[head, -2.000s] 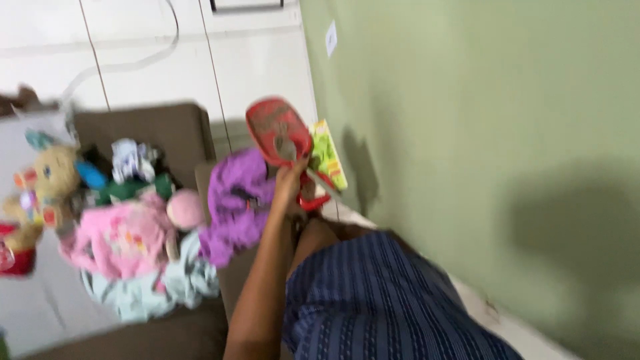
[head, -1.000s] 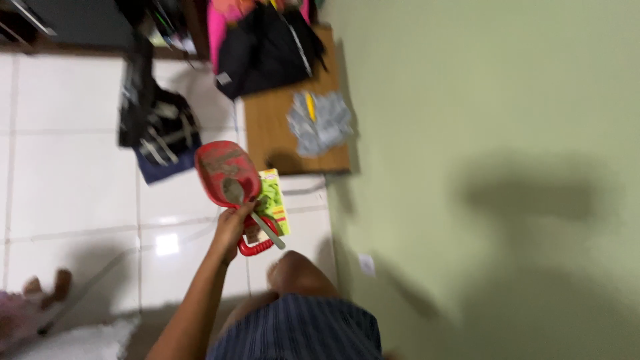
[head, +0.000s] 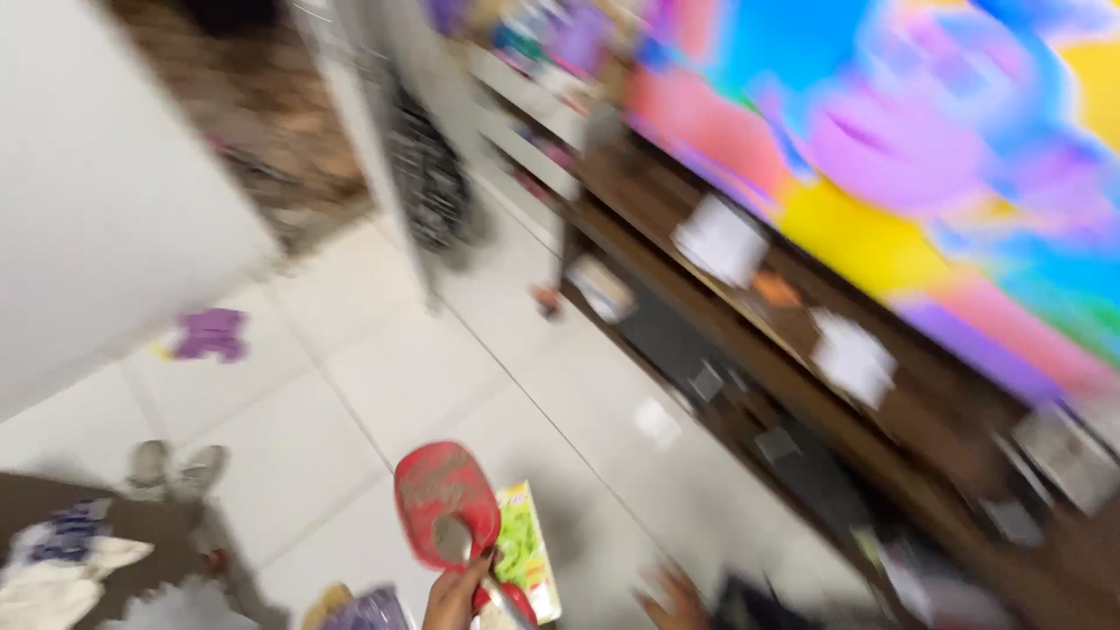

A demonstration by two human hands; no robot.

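Observation:
My left hand (head: 457, 597) is closed on a red plastic item shaped like a shallow scoop or dustpan (head: 444, 490), with grey-brown residue on its inner face. A large metal spoon (head: 453, 535) lies against it, its handle running down past my fingers. Beside these, on the right, a green and yellow printed packet or booklet (head: 525, 551) sits close to the same hand; how it is held cannot be told. My right hand (head: 672, 602) appears blurred at the bottom edge, its fingers apart and nothing seen in them.
A dark wooden TV stand (head: 752, 350) with papers runs diagonally on the right, below a bright television (head: 919, 157). A purple item (head: 213, 334) and a pair of shoes (head: 175, 468) are on the tiled floor (head: 411, 376). Clothes (head: 57, 569) lie on brown furniture at lower left.
The view has swung from the green wall to the television side of the room. The red item and spoon remain in my left hand. My right hand has come into view.

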